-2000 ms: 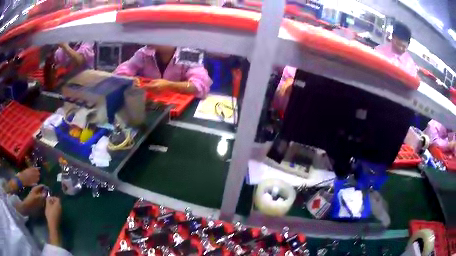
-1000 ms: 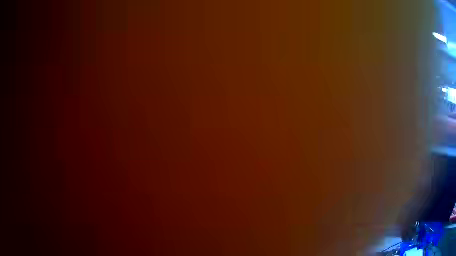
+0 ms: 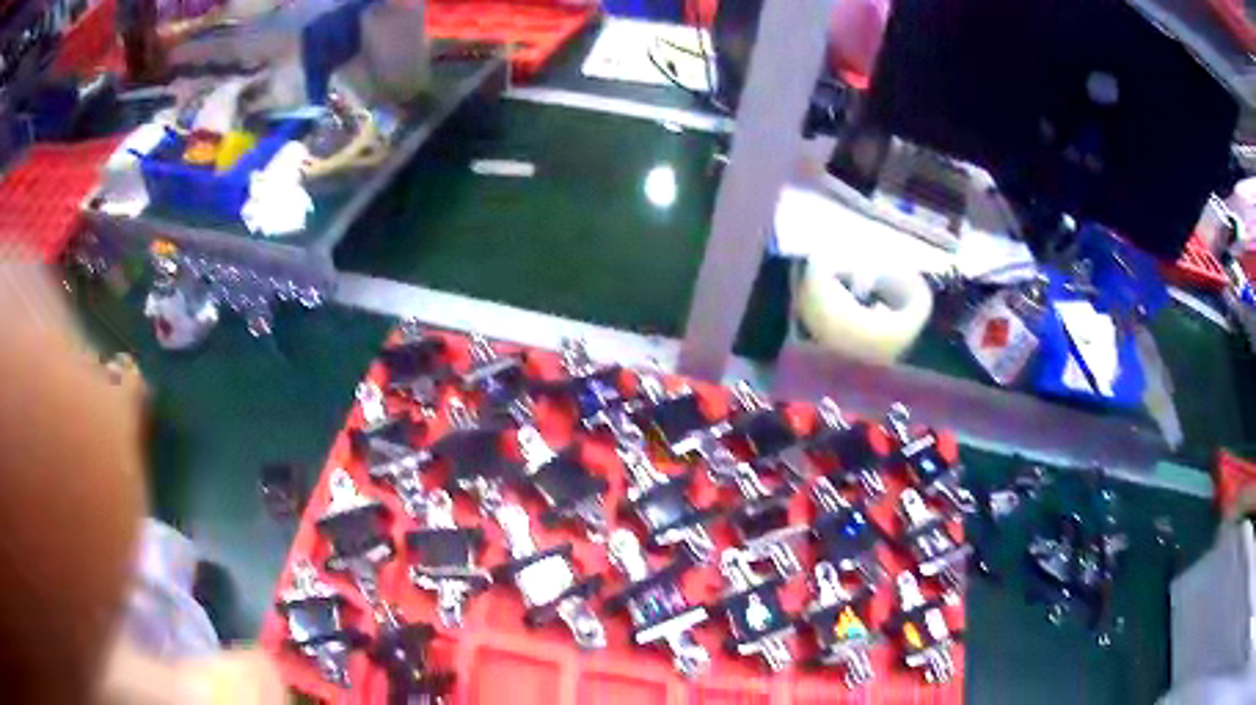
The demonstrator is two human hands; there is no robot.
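A red compartment tray [image 3: 517,675] lies in front of me. Most of its pockets hold small black devices [image 3: 558,482] with silver clips on them; some faces show coloured marks. Several front pockets are bare. A large blurred hand, apparently my left hand [image 3: 62,496], is very close to the lens at the left edge and cut off; its fingers cannot be read. A blurred skin-toned shape lies at the bottom left; whose it is cannot be told. My right hand is not identifiable in view.
Loose dark clips [image 3: 1081,551] lie right of the tray. A small dark piece [image 3: 280,489] and a clear bottle [image 3: 179,317] are at left. A grey post [image 3: 758,193], tape roll [image 3: 865,310], blue bin [image 3: 207,179] and black monitor [image 3: 1061,110] stand behind. A whitish object [image 3: 1215,620] is at the right edge.
The view has tilted down, showing more of the tray. The blurred orange-brown shape that covered most of the lens has moved to the left edge.
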